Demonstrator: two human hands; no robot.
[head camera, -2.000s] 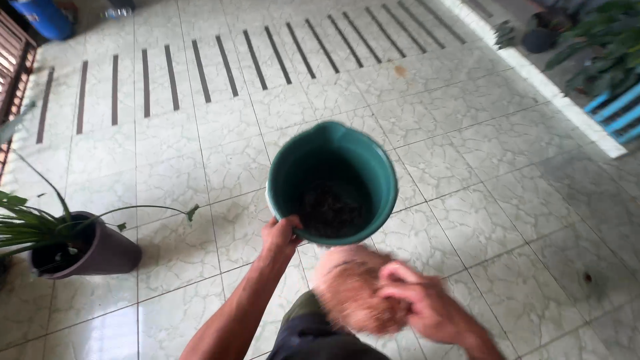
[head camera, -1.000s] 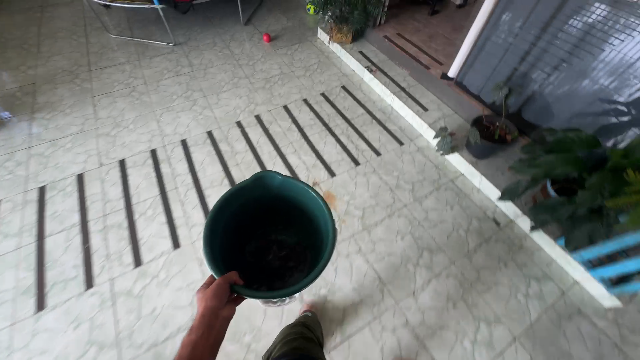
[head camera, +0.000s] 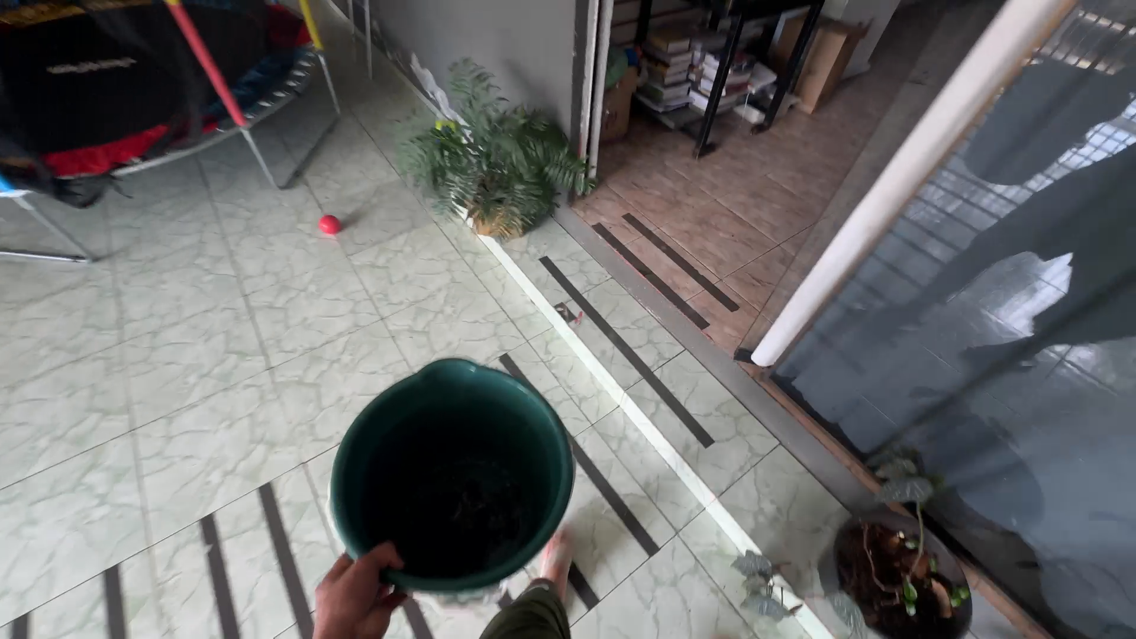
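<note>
My left hand grips the near left rim of a green plastic bucket, thumb over the inside of the rim. The bucket hangs in front of me with its mouth facing up, a spout notch at the far edge. Dark matter lies at its bottom, too dim to name. Below the bucket, part of my leg and a bare foot show on the tiles. My right hand is out of the frame.
A white-edged step with dark strips leads to a doorway. A leafy potted plant stands beside it, another pot at lower right near the glass door. A red ball and a trampoline are at left.
My right hand, over a brownish blurred thing beside the bucket two seconds ago, has left the view. My left hand keeps hold of the bucket. The view has swung toward the doorway.
</note>
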